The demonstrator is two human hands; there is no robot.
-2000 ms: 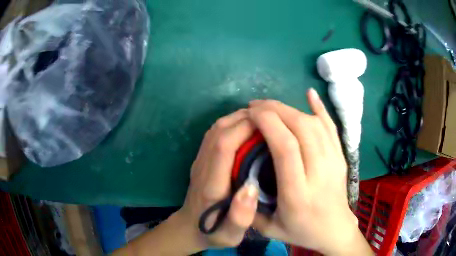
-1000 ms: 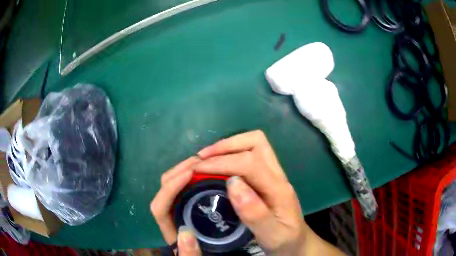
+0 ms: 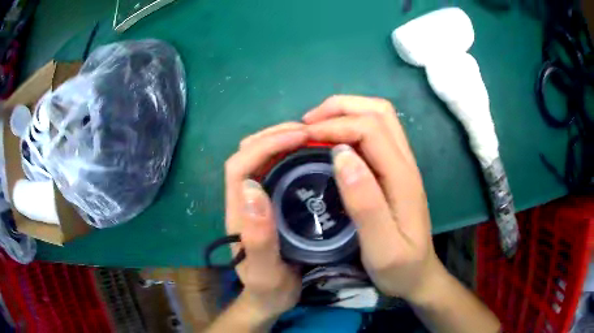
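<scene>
A red speaker body (image 3: 320, 144) is held upright between both hands at the bench's front edge, its end facing me. Its end plate (image 3: 316, 207) is black with a silver-white border and a logo. A black end trim ring (image 3: 272, 174) surrounds the plate. My left hand (image 3: 260, 214) grips the left side, thumb near the ring. My right hand (image 3: 384, 195) grips the right side, thumb on the ring's upper right. A carry strap (image 3: 221, 250) sticks out at the left, partly hidden by my left hand. The fingers hide most of the red body.
A padded mallet (image 3: 456, 84) lies on the green bench (image 3: 280, 71) at the right. Loose black rings (image 3: 565, 94) lie at the far right above a red crate (image 3: 537, 253). At the left are a clear plastic bag (image 3: 127, 123) and a cardboard box (image 3: 45, 231) with white parts.
The speaker has turned from a tilted side view to its logo end facing me. Since one second ago, the view has shifted, and both hands with the speaker appear higher and further right.
</scene>
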